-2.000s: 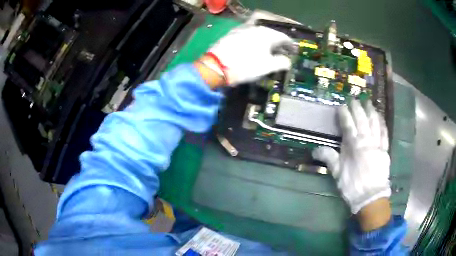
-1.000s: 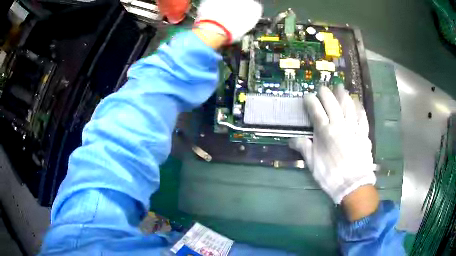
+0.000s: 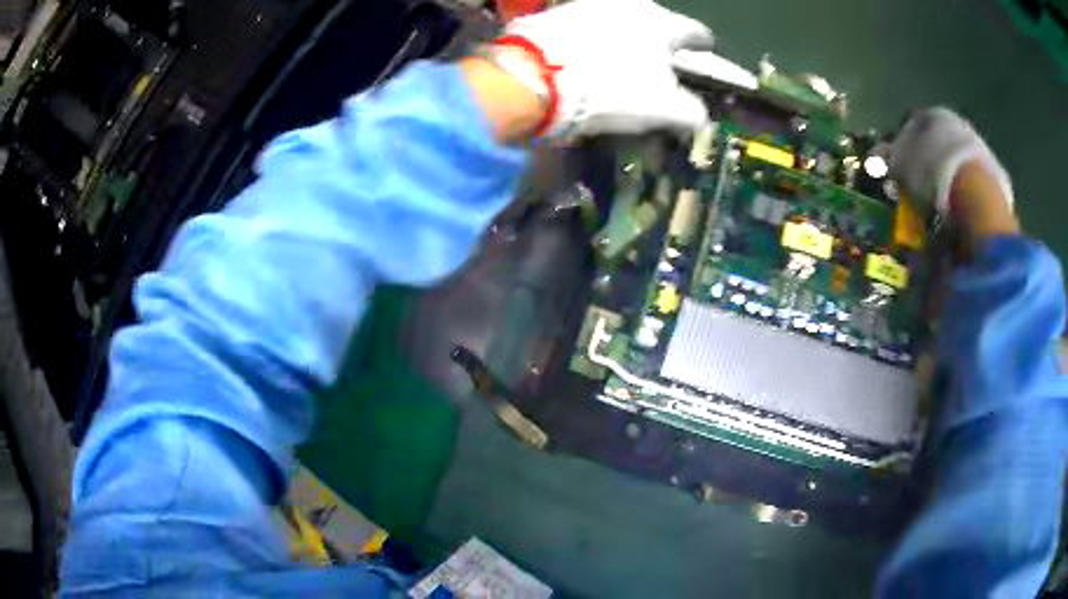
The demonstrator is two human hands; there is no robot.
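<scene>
A populated green circuit board [image 3: 808, 193] with yellow parts and a pale ribbed heatsink [image 3: 791, 363] sits in a black carrier fixture [image 3: 656, 451] on the bench. The fixture is tilted in view and partly blurred. A tan latch [image 3: 504, 404] sticks out at its lower left. My left hand [image 3: 621, 70], in a white glove, is at the board's upper left edge, its fingertips by the fixture. My right hand [image 3: 949, 158], gloved, is at the upper right corner, fingers hidden or blurred. Whether either hand grips anything cannot be told.
Black totes [image 3: 234, 176] holding dark fixtures stand at the left. A green mat [image 3: 387, 398] lies under the fixture. A red object [image 3: 519, 7] is at the top edge. Yellow-marked floor [image 3: 328, 515] and a badge [image 3: 480, 573] show at the bottom.
My right hand has moved from the heatsink up to the fixture's upper right corner. My left hand has moved right along the top edge. The fixture appears turned slightly clockwise and lower right.
</scene>
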